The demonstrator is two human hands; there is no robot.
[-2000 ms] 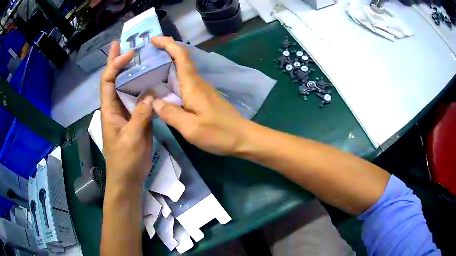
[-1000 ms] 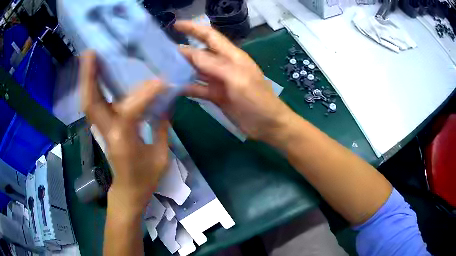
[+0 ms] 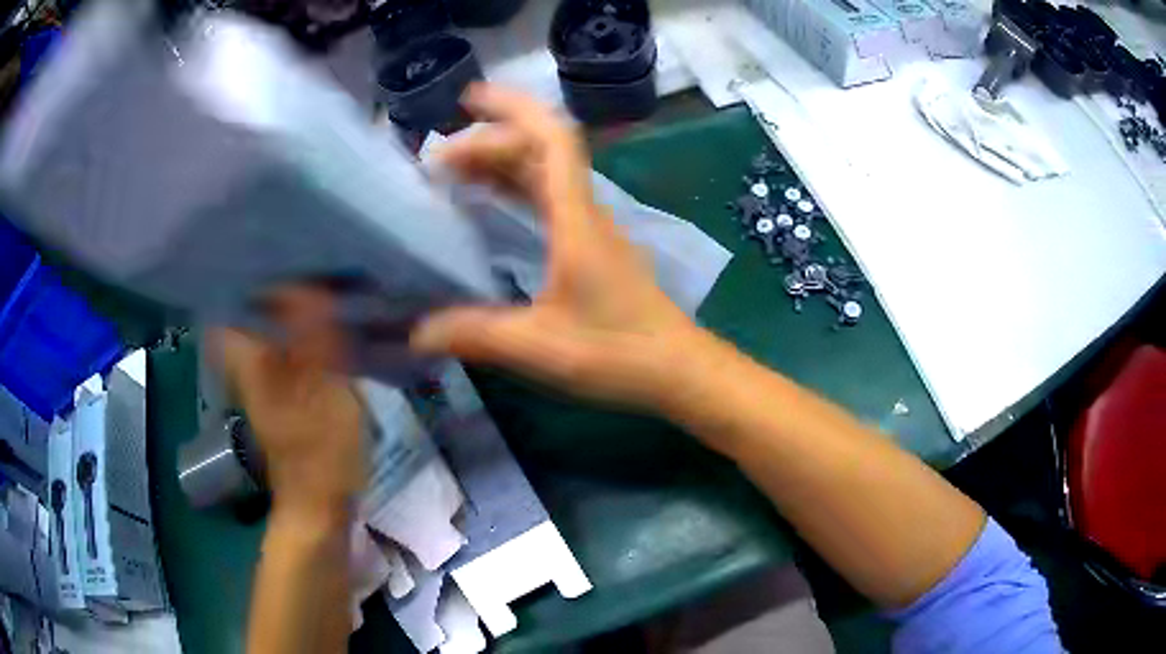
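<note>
A pale blue-grey retail carton (image 3: 243, 166), blurred by motion, is raised at the upper left. My left hand (image 3: 301, 409) grips its lower end from below; the fingers are blurred. My right hand (image 3: 575, 281) is just right of the carton, fingers spread and curved; whether the thumb touches the carton is unclear. A translucent bag (image 3: 671, 249) lies on the green mat behind my right hand. Flat carton blanks (image 3: 499, 511) with jagged white flaps lie below my hands. A dark grey handheld mini fan (image 3: 217, 463) lies left of my left wrist.
Closed cartons (image 3: 96, 492) stand at the left, near a blue bin (image 3: 51, 339). Black cups (image 3: 601, 58) stand at the back. Small parts (image 3: 799, 236) lie on the mat beside a white sheet (image 3: 985, 268), which bears a crumpled white cloth (image 3: 991, 128). A red stool (image 3: 1125, 460) is right.
The carton has swung up and to the left and is turned, showing a different side. My right hand has come off the carton's open end and opened. The bag is more exposed.
</note>
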